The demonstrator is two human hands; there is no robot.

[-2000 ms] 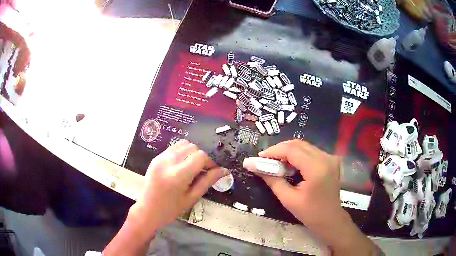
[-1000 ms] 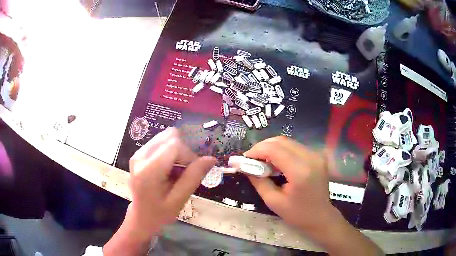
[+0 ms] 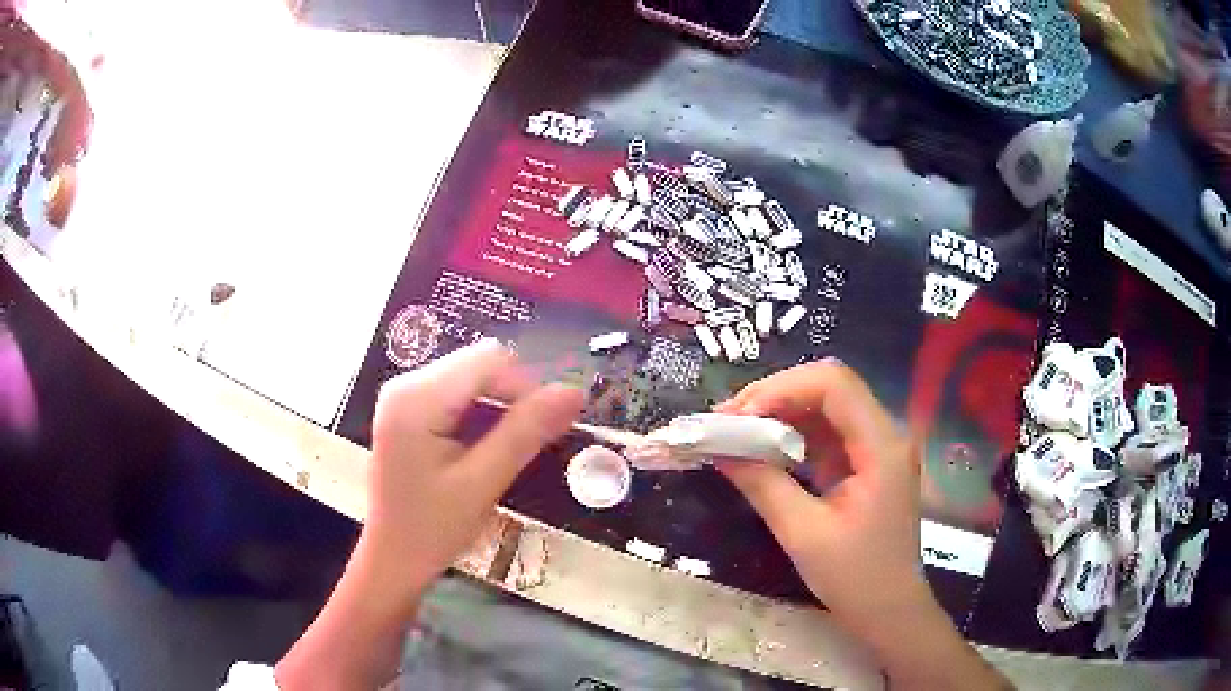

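Note:
My right hand [image 3: 830, 473] holds a white moulded piece [image 3: 729, 436] between thumb and fingers, over the dark printed carton. My left hand [image 3: 466, 439] pinches a thin pale applicator stick [image 3: 608, 433], whose far end meets the left end of the white piece. A small round white glue cap [image 3: 598, 477] sits on the carton just below the stick. A loose pile of oval striped inserts [image 3: 702, 257] lies beyond the hands, with one insert [image 3: 609, 343] apart from it.
A heap of white moulded pieces [image 3: 1080, 459] lies at the right. A blue basket [image 3: 1067, 81] of inserts, white bottles [image 3: 1041, 162] and a smartphone [image 3: 709, 16] are at the far side. A glare-lit white board [image 3: 297, 216] is at left; the pale bench edge [image 3: 540, 556] runs in front.
The white piece has turned in my right hand. My left hand has shifted from over the cap, uncovering it, and the stick now shows touching the piece. The whole view has shifted slightly.

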